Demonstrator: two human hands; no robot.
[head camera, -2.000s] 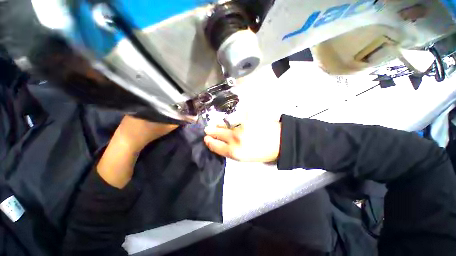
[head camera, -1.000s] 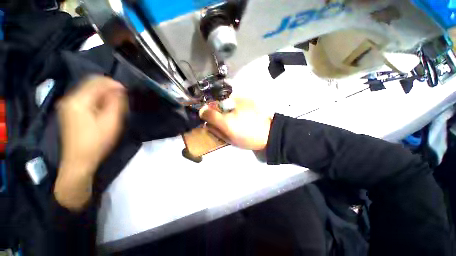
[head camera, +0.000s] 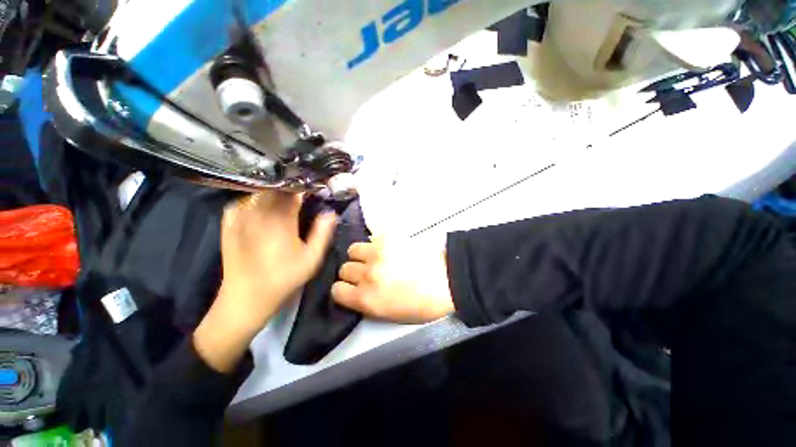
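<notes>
A narrow black garment piece runs from the presser foot and needle area toward the table's front edge. My left hand lies on the black cloth at the foot's left, thumb on the piece. My right hand holds the piece's right edge with curled fingers, a little below the foot. The white and blue sewing machine stands over the work. The fingertips of my left hand near the foot are partly hidden.
Black garments with white labels heap at the left. A red plastic bag lies at far left. Black fabric scraps lie on the white bed behind. The table's grey edge crosses in front.
My left hand has come from the left back to the foot and rests on the cloth. My right hand has moved slightly down from the foot. The view has shifted, and the brown patch is no longer visible.
</notes>
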